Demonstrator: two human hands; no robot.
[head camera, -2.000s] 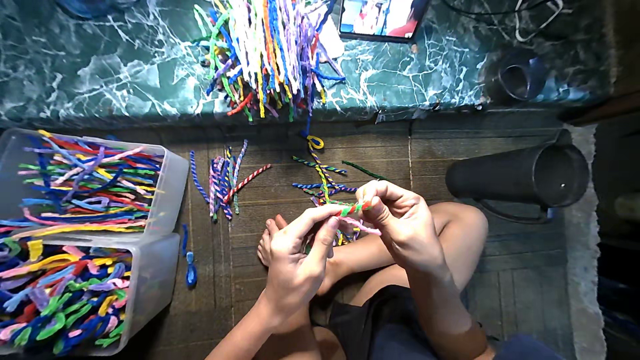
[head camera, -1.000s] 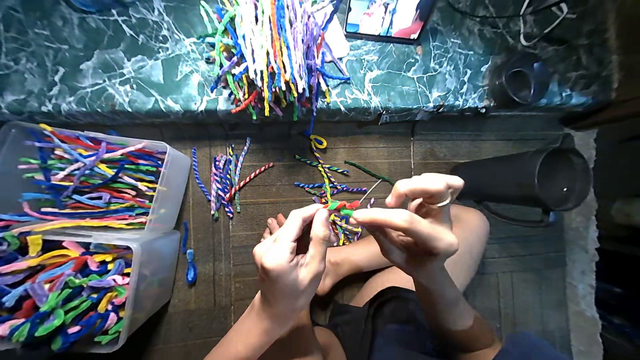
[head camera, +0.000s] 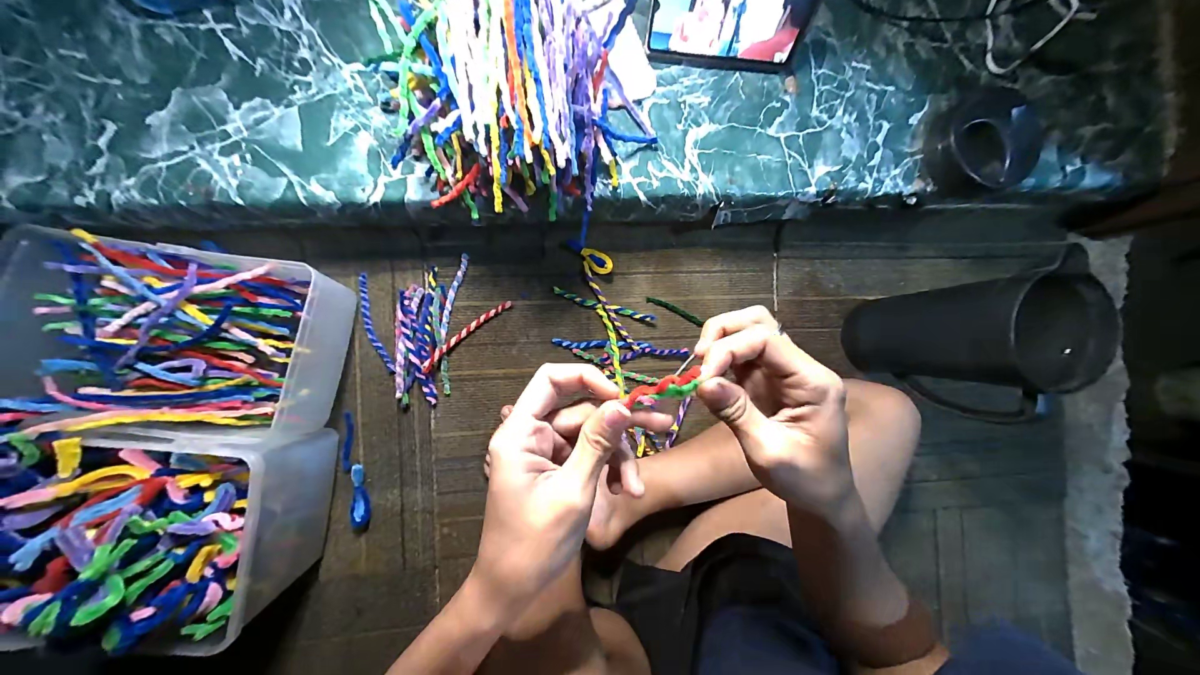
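Observation:
My left hand (head camera: 553, 459) pinches the left end of a short red and green twisted pipe cleaner (head camera: 664, 386) between thumb and fingers. My right hand (head camera: 773, 403) pinches its other end, where a thin pale tip sticks up beside the fingers. Behind and below the hands, several two-coloured twisted pipe cleaners (head camera: 614, 328) lie on the floor, partly hidden by the fingers. Farther left is a group of twisted pieces (head camera: 417, 337), with a red and white one (head camera: 473, 330) slanting off it.
At the left stand two translucent plastic bins (head camera: 323, 347) (head camera: 286, 534) of pipe cleaners. A blue looped piece (head camera: 359, 502) lies beside them. A green marbled ledge (head camera: 281, 150) bears a pipe cleaner pile (head camera: 525, 94), a lit screen (head camera: 731, 33) and a dark cup (head camera: 984, 141). A dark pitcher (head camera: 975, 328) lies right.
The hands have moved slightly apart, and more of the red and green twist shows between them. The right hand's fingers, raised and spread a second ago, are now bent in closer to the piece.

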